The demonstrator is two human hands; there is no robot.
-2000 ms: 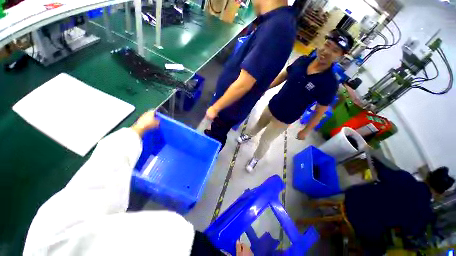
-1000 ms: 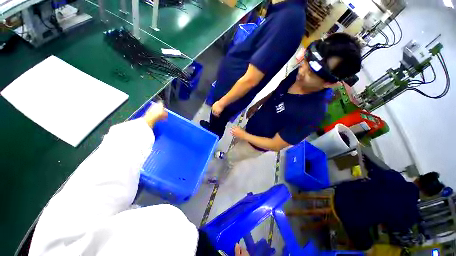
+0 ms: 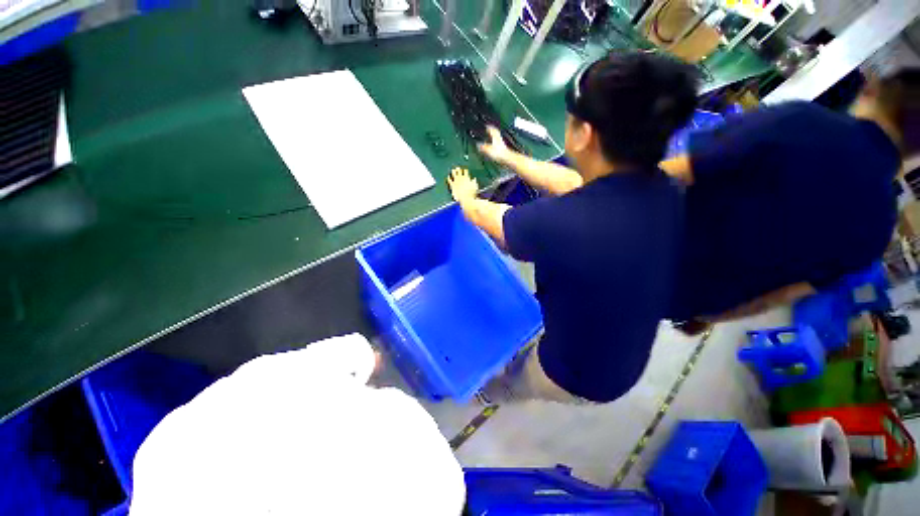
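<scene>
A deep blue crate (image 3: 459,302) stands tilted in view beside the bench edge, its inside showing a small pale patch. Only a blurred sliver of my left hand (image 3: 377,365) shows at the end of the white sleeve, close to the crate's left wall; its fingers and any grip are hidden. My right hand is not in view. The blue plastic stool (image 3: 555,492) is cut off by the bottom edge, partly behind my white sleeve.
A person in dark blue (image 3: 605,272) reaches over the green bench (image 3: 182,262) to black cables (image 3: 469,106); another person (image 3: 797,212) bends behind. A white board (image 3: 338,146) lies on the bench. Blue crates stand lower left (image 3: 106,433) and lower right (image 3: 706,469).
The view has turned left. My left hand has left the crate's upper rim and is lower, near its left side. The nearer person has moved to the bench, hands at the cables. Less of the stool shows.
</scene>
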